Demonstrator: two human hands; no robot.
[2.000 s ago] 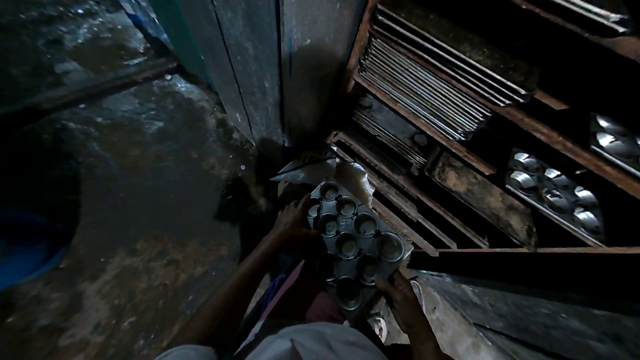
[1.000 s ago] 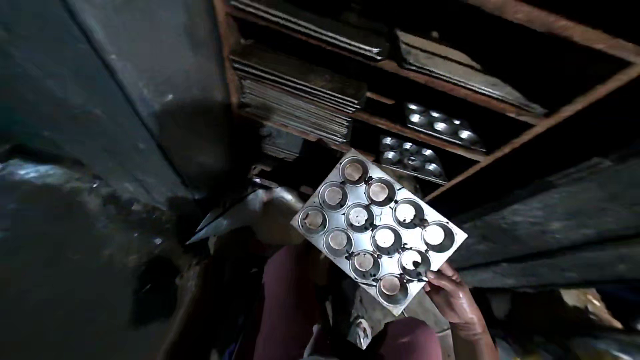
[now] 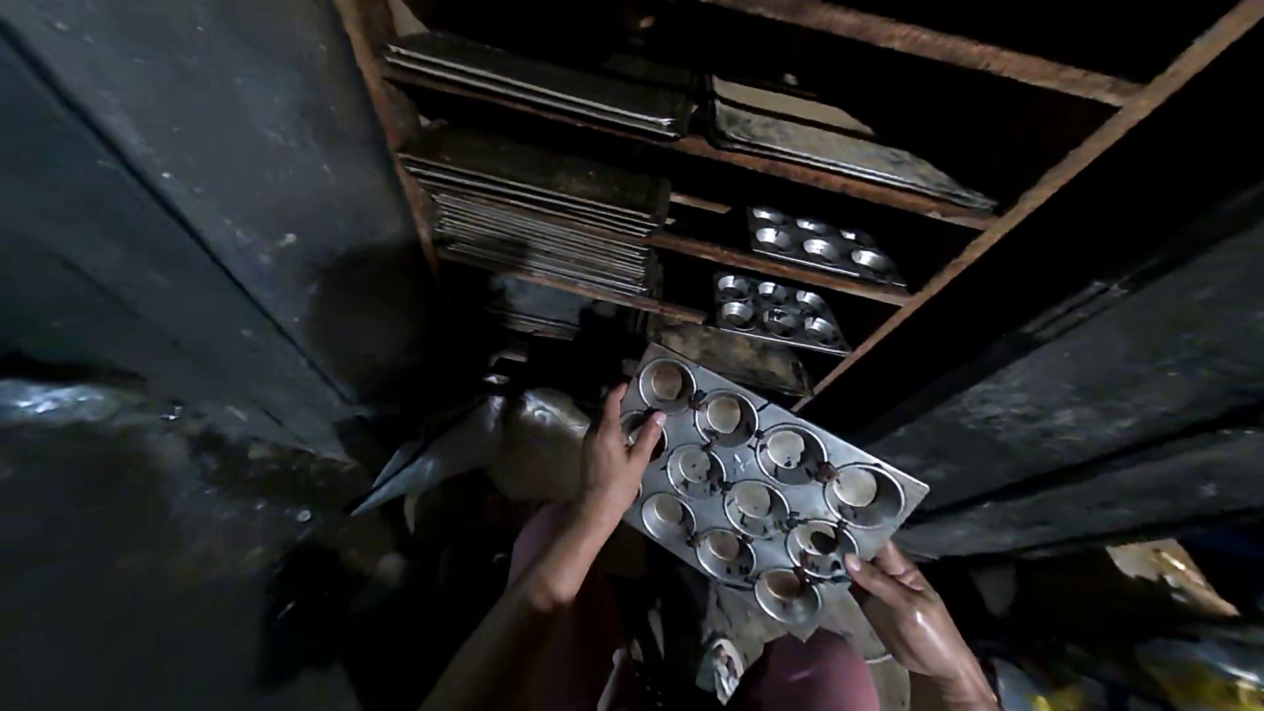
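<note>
A metal muffin tin (image 3: 738, 464) with several round cups is held tilted between my two hands, above my knees. My left hand (image 3: 614, 454) grips its left edge, the thumb over a cup near the upper left corner. At the lower right edge my right hand (image 3: 904, 602) holds on, thumb on top and fingers underneath. Dark marks show around the rims and in some cups. The cups look to hold no food, though their bottoms are partly in shadow.
Ahead stands a rack with rusty shelf edges (image 3: 849, 185). It bears stacked flat baking trays (image 3: 538, 237) and two smaller muffin tins (image 3: 818, 245), (image 3: 777, 314). A crumpled plastic sack (image 3: 538, 439) lies at the left below it. Grey panels (image 3: 188, 148) flank the rack.
My left hand, out of sight on the tin one second ago, now grips its left edge. My right hand keeps its hold. The view has swung toward the rack since two seconds ago.
</note>
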